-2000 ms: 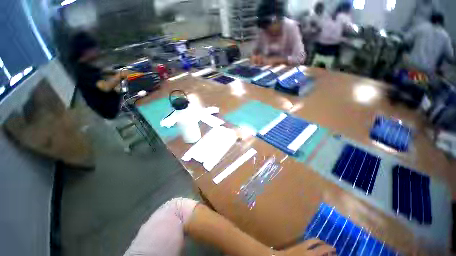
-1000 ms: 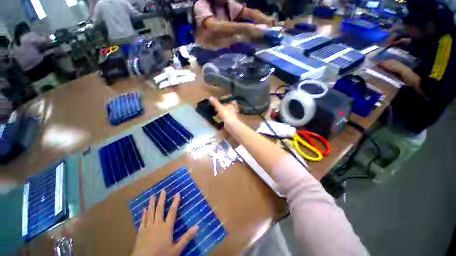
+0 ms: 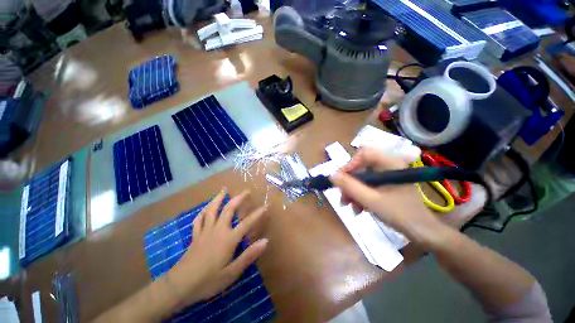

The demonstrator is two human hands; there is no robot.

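The joined cell piece (image 3: 252,296), bright blue with pale lines, lies on the brown table at the bottom centre. My left hand (image 3: 217,252) rests flat on it, fingers spread, holding nothing. My right hand (image 3: 378,189) grips the black soldering iron (image 3: 391,177) like a pen. The iron points left, its front end over short silvery ribbon pieces (image 3: 293,176); the exact tip is hard to make out. More fine ribbon (image 3: 255,158) lies beside the dark cells. Two dark cell piles (image 3: 142,164) (image 3: 210,129) lie on the pale mat (image 3: 101,195).
The iron stand (image 3: 284,101) with yellow sponge is behind the ribbon. A grey machine (image 3: 353,69), tape rolls (image 3: 435,110) on a dark box and red and yellow scissors (image 3: 441,195) are at right. White strips (image 3: 372,240) lie under my right hand. Finished pieces (image 3: 47,208) are at left.
My right hand has come back from the stand towards me, now with the soldering iron in it. My left hand stays on the blue piece. The view has moved closer to the bench.
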